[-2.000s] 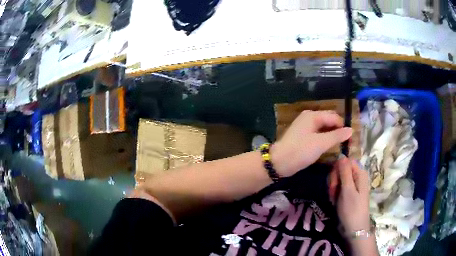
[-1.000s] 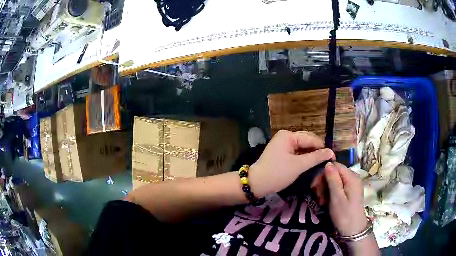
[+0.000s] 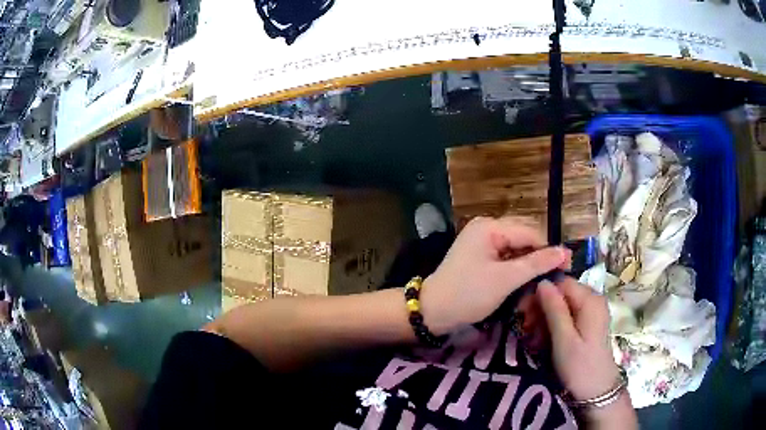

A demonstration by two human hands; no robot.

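A narrow black fabric strip runs from the top of the view over the white table down to my hands. My left hand, with a black and yellow bead bracelet, pinches the strip between thumb and fingers. My right hand, with a thin bangle, is just below and to the right, its fingertips closed at the strip's lower part. The strip's lower end is hidden by the hands and the black shirt. A tangled black strip bundle lies on the table.
The white sewing table has a yellow edge. A wooden board lies beside a blue basket holding cream fabric pieces. Cardboard cartons and an orange-edged crate stand to the left. A cream machine part shows top left.
Both hands sit lower and further left in the view than two seconds ago. The strip remains held. The table and board have shifted up slightly in the view since one second ago.
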